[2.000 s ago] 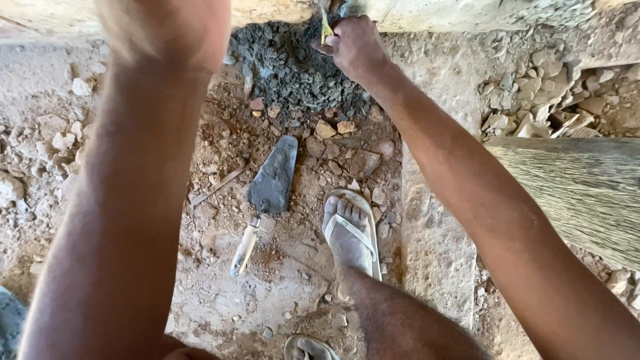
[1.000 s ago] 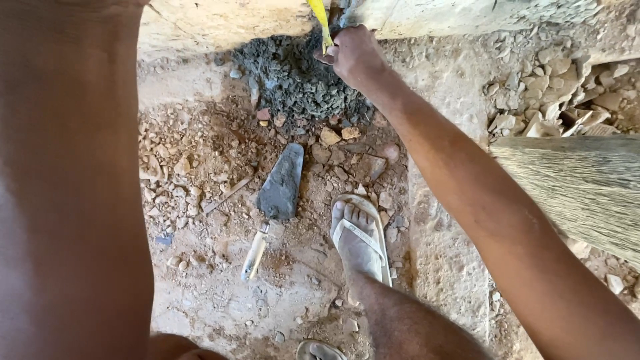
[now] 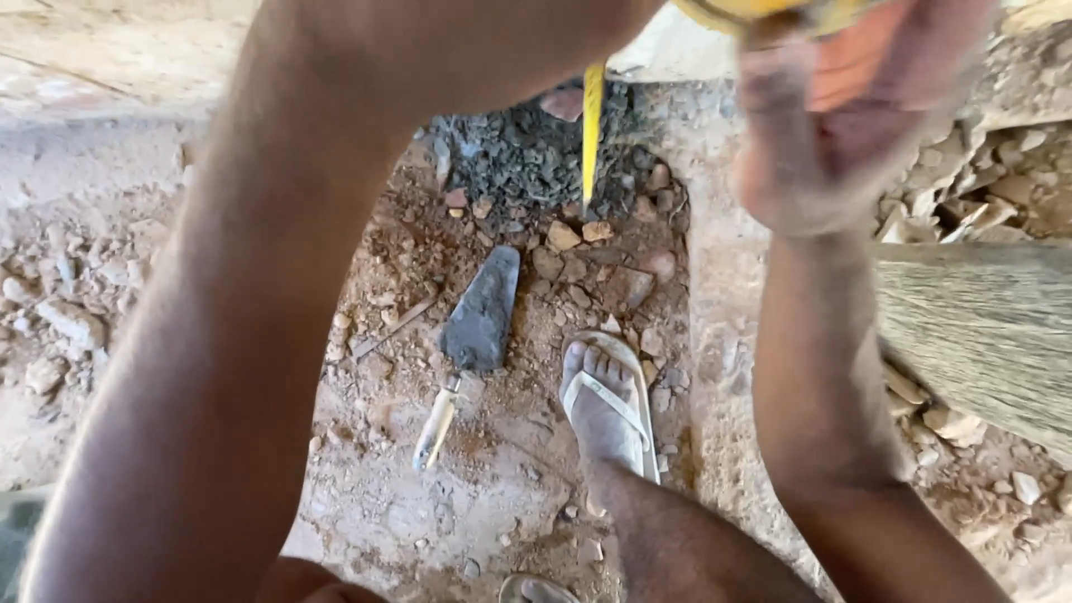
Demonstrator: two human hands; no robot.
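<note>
My right hand (image 3: 854, 126), blurred at the upper right, has its thumb over a yellow tape measure (image 3: 754, 10) cut off by the top edge. My left forearm (image 3: 226, 251) reaches up across the left side; its hand is beyond the top edge. A strip of yellow tape blade (image 3: 592, 134) hangs in front of a heap of wet grey mortar (image 3: 519, 159) at the foot of the wall. Below the heap, a pointing trowel (image 3: 481, 314) smeared with mortar lies on the rubble, its pale handle towards me.
My sandaled foot (image 3: 607, 402) stands right of the trowel, beside a raised masonry strip (image 3: 729, 335). Farther right are a rough grey-tan slab (image 3: 980, 327) and broken rubble (image 3: 997, 184). Loose stones (image 3: 75, 322) lie at the left. A pale wall (image 3: 109, 59) crosses the top.
My right hand has moved from the wall above the mortar to the right and back towards me. My left forearm now slants across the upper middle. More of the yellow blade shows, lower over the mortar.
</note>
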